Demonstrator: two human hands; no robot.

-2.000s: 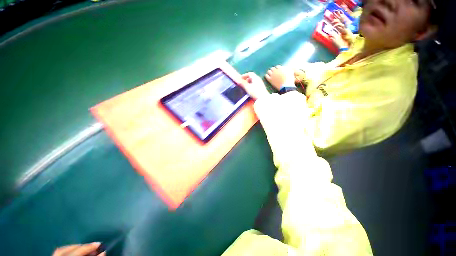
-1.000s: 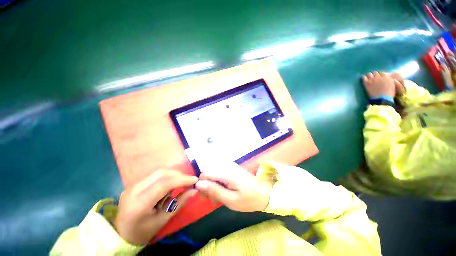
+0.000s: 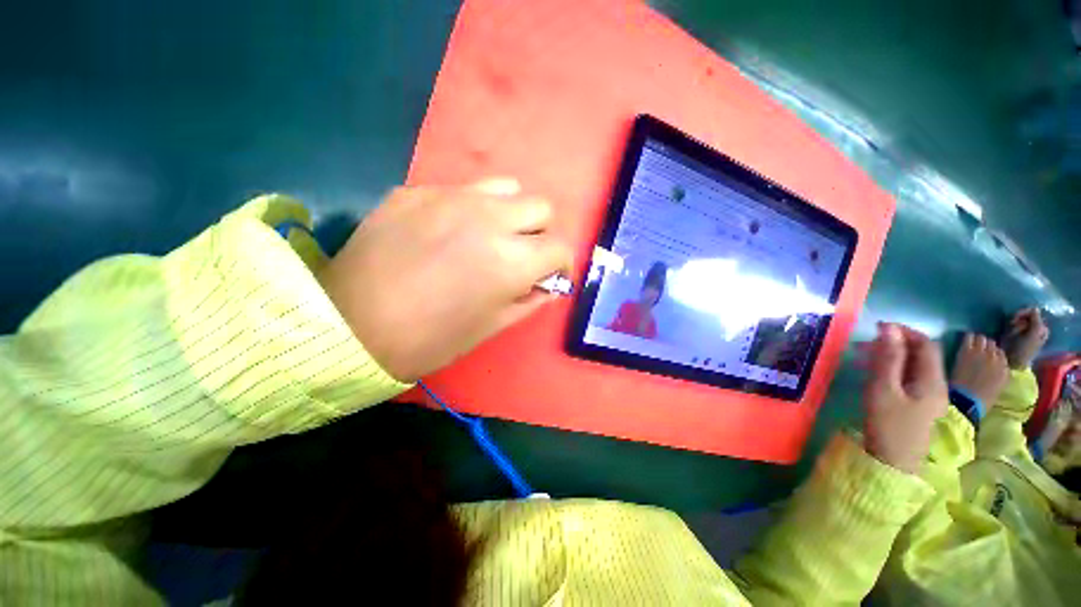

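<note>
A tablet [image 3: 711,261] with a lit screen lies on a red-orange foam pad [image 3: 522,107]. Its screen shows a small figure in red and a dark box at the lower right. A white label [image 3: 606,263] sits at its left edge. My left hand [image 3: 456,273] is over the pad's left part and pinches a small silver-tipped plug [image 3: 555,285] that points at the tablet's left edge, a little short of it. My right hand [image 3: 901,397] is raised off the pad's right edge, fingers bent and blurred; I see nothing in it.
A blue wrist cord [image 3: 498,453] runs from my left wrist towards my lap. At the right, a neighbour's hands [image 3: 982,368] rest on the dark-green belt [image 3: 213,107], with yellow sleeves. A further red pad [image 3: 1055,385] is at the far right edge.
My hands have parted. My left hand has moved up beside the tablet's left edge with the plug, and my right hand has moved away to the right. The view has turned.
</note>
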